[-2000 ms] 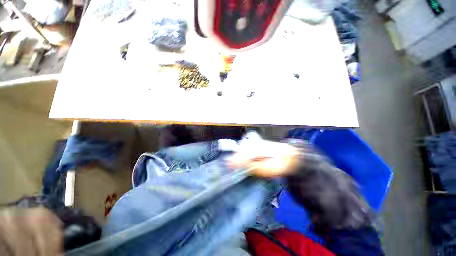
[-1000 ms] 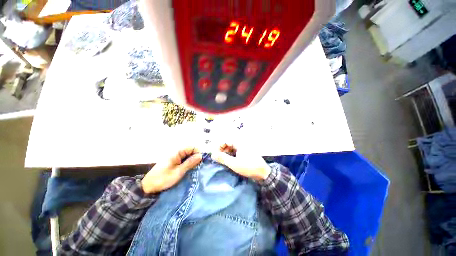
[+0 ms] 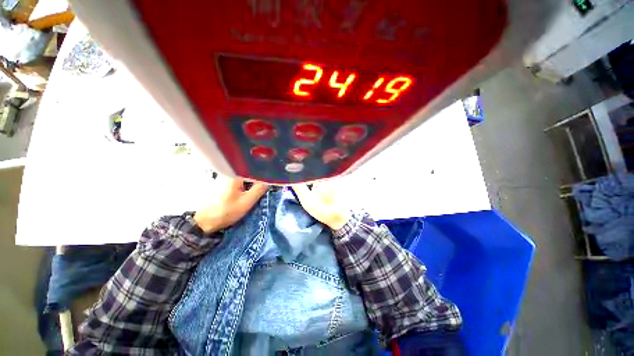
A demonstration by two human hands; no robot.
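Note:
The button-attaching machine point(image 3: 306, 35), white with a red front, fills the top centre; its counter reads 2419. Blue denim jeans point(image 3: 299, 299) lie on my lap and rise to the table's near edge below the machine head. My left hand point(image 3: 226, 203) grips the top edge of the jeans from the left. My right hand point(image 3: 327, 203) grips it from the right. The fingertips of both hands and the piece of jeans between them are partly hidden by the machine head. No button pile shows.
A white table point(image 3: 76, 188) spreads on both sides. A blue plastic bin point(image 3: 480, 271) stands right of my lap. A clear plastic bag point(image 3: 90, 59) and a black curved item point(image 3: 117, 126) lie at the left. Darker denim point(image 3: 90, 274) hangs below left; a denim rack point(image 3: 608, 215) stands right.
Earlier the jeans were spread across my lap; then both hands held their edge at the table. Now the machine head looms larger, and both hands with the edge are further under it.

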